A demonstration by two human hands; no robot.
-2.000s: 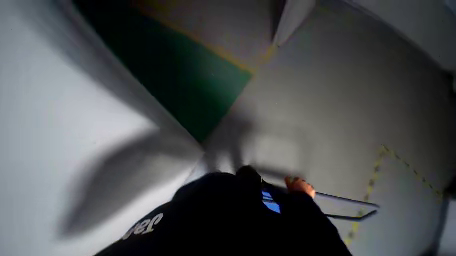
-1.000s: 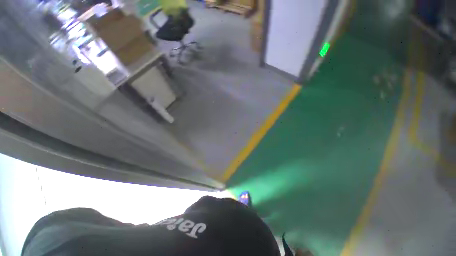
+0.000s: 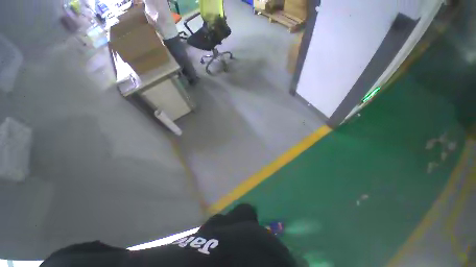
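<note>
Neither of my hands is in view; only my dark top with pale lettering shows at the bottom edge. A shoe [image 3: 275, 228] shows just in front of me on the green walkway [image 3: 313, 177]. A yellow line [image 3: 271, 165] borders the walkway. Beyond it stands a desk [image 3: 167, 99] with brown boards or boxes [image 3: 137, 44] and white papers on top. A white tube-like thing [image 3: 168, 122] lies by the desk's near end.
A person in a white top and dark trousers [image 3: 182, 58] stands beside the desk. An office chair [image 3: 210, 36] with a yellow-green back is to their right. A white panel with a grey frame [image 3: 339, 57] stands right of centre. Cartons on a pallet [image 3: 282, 16] are at the back.
The view has swung from the grey floor and trolley handle to the walkway and office area. The hand seen two seconds ago is out of view. The person by the desk now shows.
</note>
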